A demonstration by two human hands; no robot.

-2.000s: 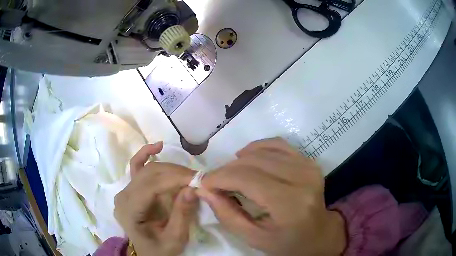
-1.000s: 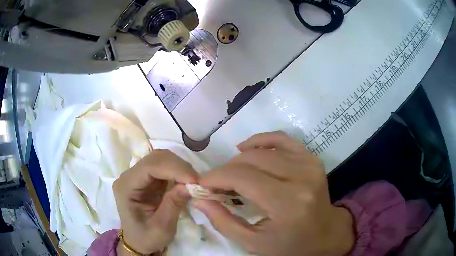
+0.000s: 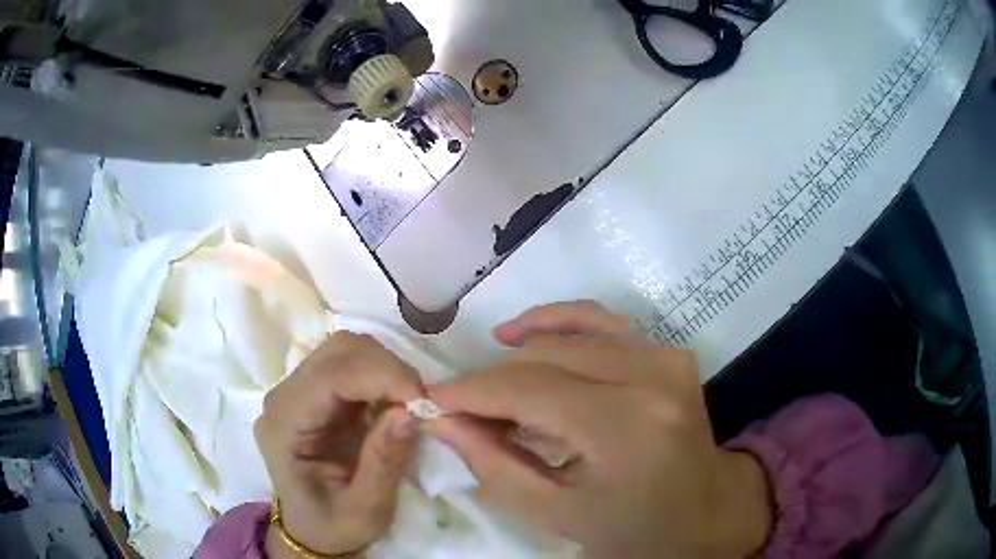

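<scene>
A large heap of white to cream thin cloth lies at the left and runs under both hands. My left hand pinches a small folded edge of white cloth between thumb and forefinger. My right hand pinches the same folded edge from the right, its fingertips touching those of my left hand. A white flap of cloth hangs just below the pinch. The hands partly hide the fold, and its exact layers cannot be told. Both hands are in front of the machine bed.
The sewing machine head with its cream ribbed dial fills the upper left. The shiny needle plate lies below it. Black-handled shears lie at the top. Ruler marks run along the table edge.
The pinched fold shows smaller between the fingertips, and a white flap now hangs below it. My left forefinger, raised two seconds ago, is down on the cloth. The cloth heap has hardly moved.
</scene>
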